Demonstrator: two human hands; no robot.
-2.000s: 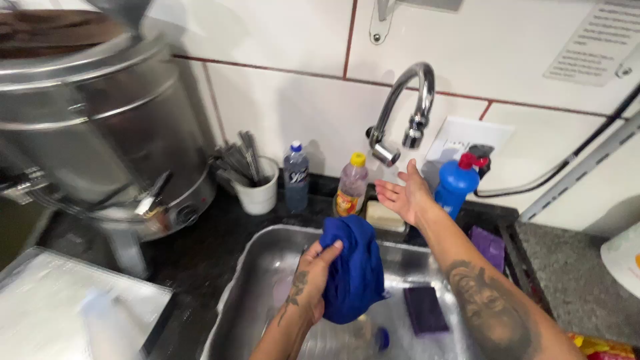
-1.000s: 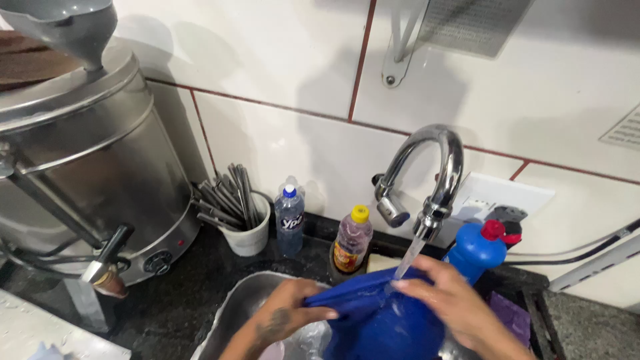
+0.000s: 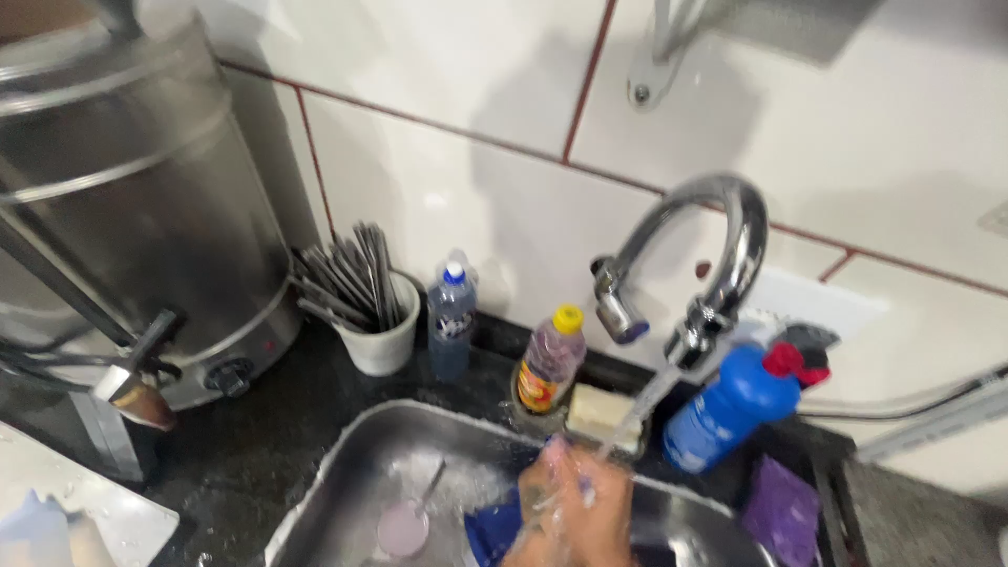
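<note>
Water runs from the chrome gooseneck faucet (image 3: 720,236) onto my hands, which are pressed together over the steel sink (image 3: 378,441). My left hand (image 3: 543,492) and my right hand (image 3: 594,504) are closed around a blue cloth (image 3: 494,526); part of it hangs out at the left and a bit shows between the fingers. Water and blur hide how each hand grips it. Inside the sink, left of the cloth, lies a pinkish round scoop or spoon (image 3: 403,528) with a thin handle.
Behind the sink stand a white cup of metal utensils (image 3: 382,346), a dish soap bottle (image 3: 452,323), a yellow-capped bottle (image 3: 551,358), a bar of soap (image 3: 602,413) and a blue bottle (image 3: 728,405). A purple sponge (image 3: 781,504) lies right; a steel urn (image 3: 150,197) stands left.
Water runs now, unlike in the earliest frame. The blue cloth, spread between my hands one second ago, is bunched up, and my hands have come together.
</note>
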